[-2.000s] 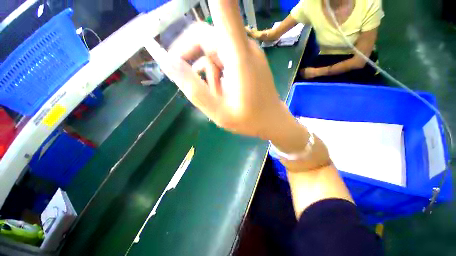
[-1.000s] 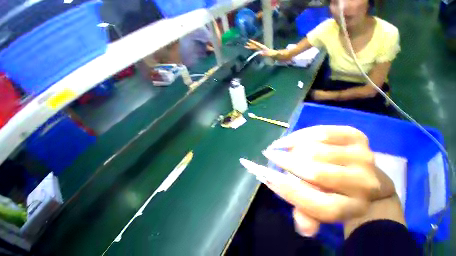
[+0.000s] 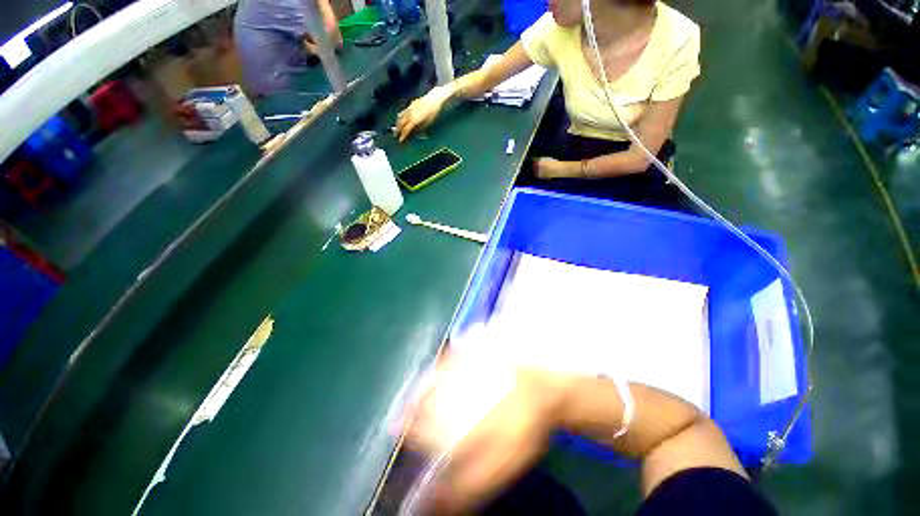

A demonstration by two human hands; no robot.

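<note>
My right hand (image 3: 489, 428) is blurred and overexposed at the bench's front edge, low in the head view. Its wrist has a pale band and its dark sleeve comes in from the lower right. A thin pale streak shows beside the fingers; I cannot tell whether the hand holds anything. The forearm crosses the near side of the solid blue bin (image 3: 646, 217). A white liner sheet (image 3: 615, 312) lies flat in the bin's bottom, partly hidden by my hand. My left hand is not in view.
On the green bench (image 3: 303, 393) are a white bottle (image 3: 377, 176), phone (image 3: 430, 169), pale stick (image 3: 446, 229) and small brown item (image 3: 365, 232). A coworker (image 3: 615, 71) sits beyond the bin, one hand on the bench. A whitish hose (image 3: 696, 197) hangs over the bin.
The view has shifted to the right. My right hand has moved from in front of the bench, then over the bin, down to the bench's front edge. The bottle and liner show more fully.
</note>
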